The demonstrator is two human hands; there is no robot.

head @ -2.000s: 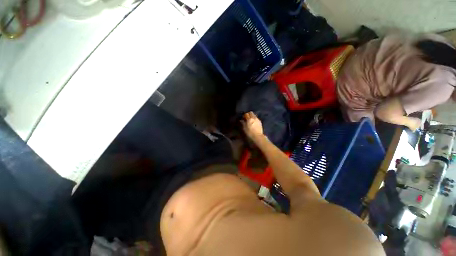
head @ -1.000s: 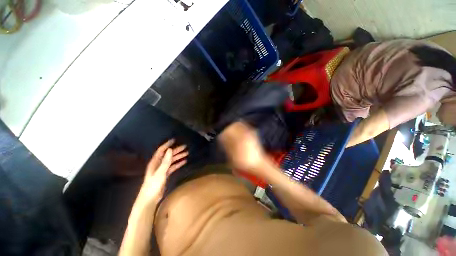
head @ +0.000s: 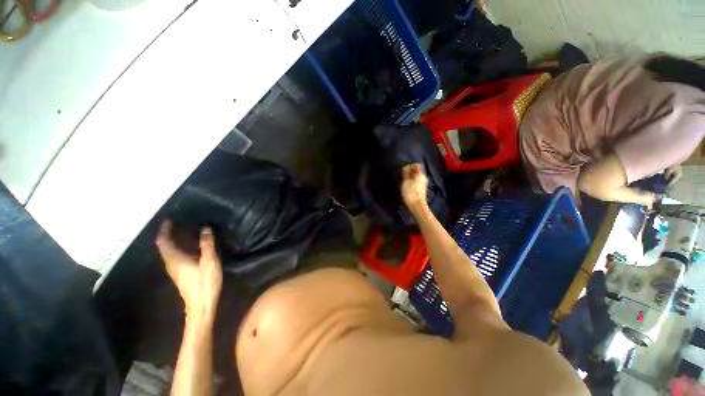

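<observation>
A dark, glossy garment piece (head: 251,205) lies over my lap beside the white sewing table (head: 166,116). My left hand (head: 189,259) is at its left edge, thumb and fingers apart; no firm hold shows. A dark bundle of cloth (head: 386,197) sits on a low red stool (head: 396,259) to my right. My right hand (head: 415,184) is on this bundle with its fingers curled into the cloth; the fingertips are partly hidden.
Blue plastic baskets (head: 533,255) stand to the right and beyond the table edge. Another person (head: 611,124) sits on a red stool (head: 495,116) at a sewing machine (head: 645,286). Dark cloth (head: 46,309) hangs at the left.
My right hand moved dark cloth toward my lap, then returned to the bundle. A glossy piece now lies on my lap. My left hand came into view, then moved left to the cloth's edge.
</observation>
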